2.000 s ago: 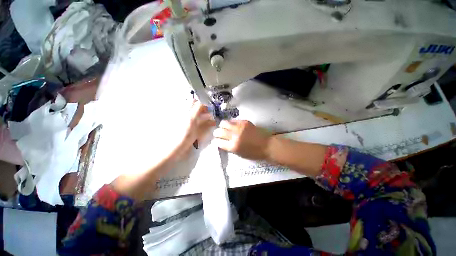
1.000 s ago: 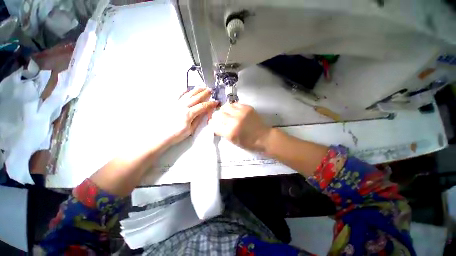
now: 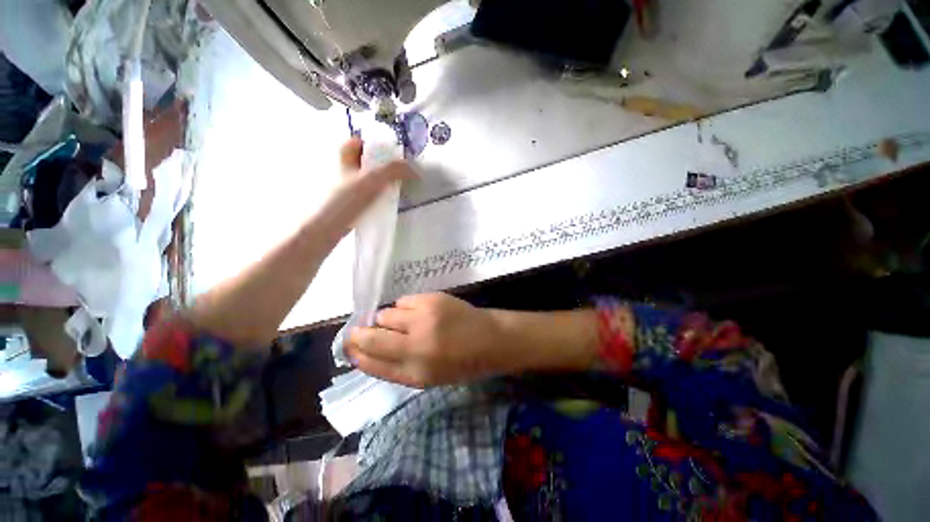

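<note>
A white strip (image 3: 377, 229) runs from under the sewing machine's presser foot (image 3: 383, 107) down over the table's front edge. My left hand (image 3: 372, 173) lies on the strip just in front of the presser foot; its fingers are blurred and partly hidden, so its hold is unclear. My right hand (image 3: 423, 338) grips the strip's lower end between thumb and fingers, just below the table edge. A stack of white pieces (image 3: 362, 403) lies on the check lap cloth (image 3: 444, 438), partly under my right hand.
A ruled scale (image 3: 571, 224) runs along the table's front. A yellow-handled tool (image 3: 663, 108) and a black pouch (image 3: 551, 31) lie right of the needle. Loose white fabric (image 3: 102, 245) heaps left of the table. Metal tools (image 3: 790, 39) lie at the upper right.
My right hand has moved from beside the presser foot down to the strip's lower end. My left hand stays near the foot. The view has shifted, with the machine head now higher up.
</note>
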